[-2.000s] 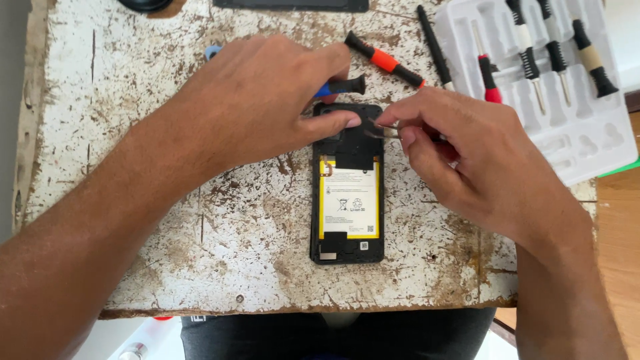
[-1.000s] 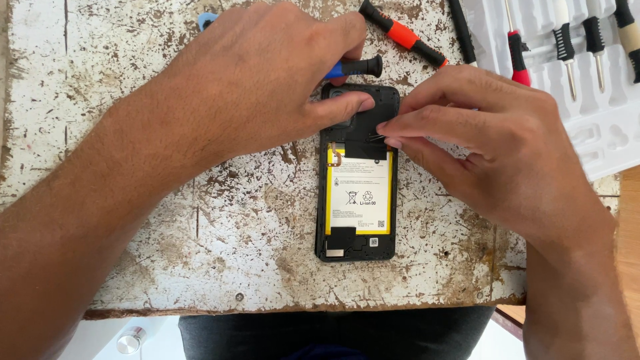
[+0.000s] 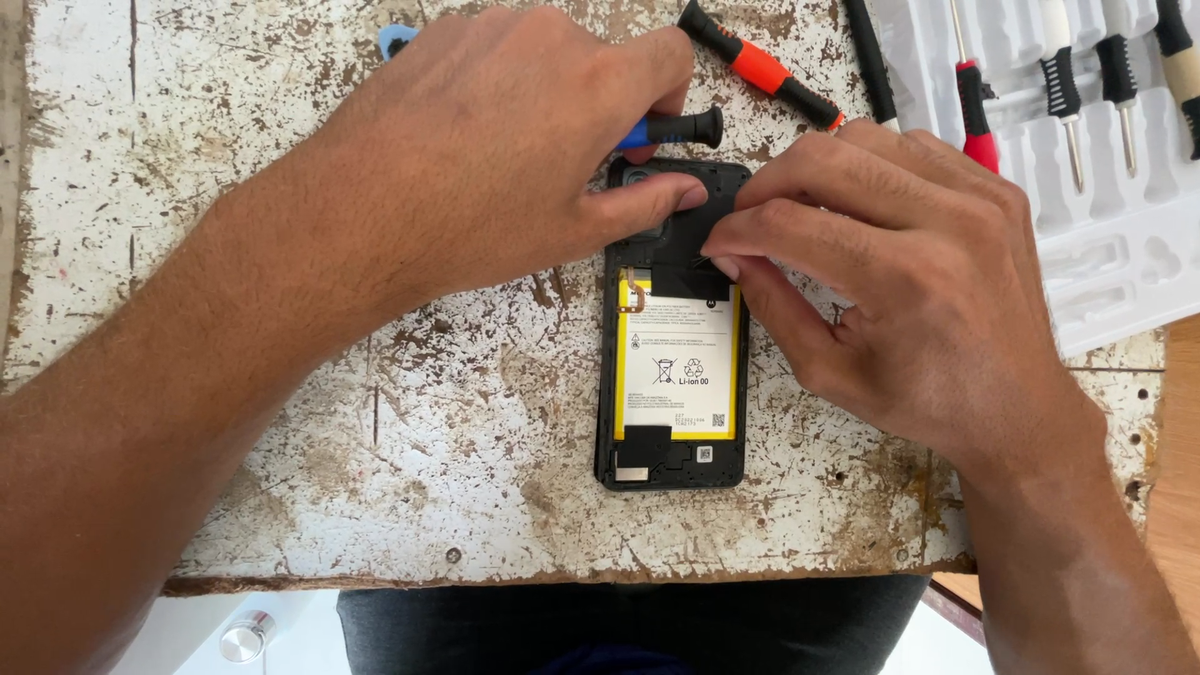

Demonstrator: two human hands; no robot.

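A smartphone with its back cover off (image 3: 675, 459) lies on a worn, paint-flaked wooden board, its white and yellow battery (image 3: 675, 366) showing. My left hand (image 3: 506, 141) reaches over the top of the phone, thumb on the black upper cover by the camera; its fingers hold a blue and black screwdriver (image 3: 689, 127). At the phone's upper right, my right hand (image 3: 872, 253) pinches a small, thin thing between thumb and forefinger, over the black cover just above the battery. What that thing is cannot be made out, as the fingers hide most of it.
An orange and black screwdriver (image 3: 761, 67) lies beyond the phone. A white plastic tray (image 3: 1106, 272) at right holds several screwdrivers, with a black rod-shaped tool (image 3: 872, 64) beside it. A light blue thing (image 3: 397, 37) is partly behind my left hand. The board's front edge (image 3: 562, 579) is near my lap.
My right hand's fingers have shifted down over the phone's black cover, close to the battery's top edge. The left hand stays on the phone. The view has moved somewhat.
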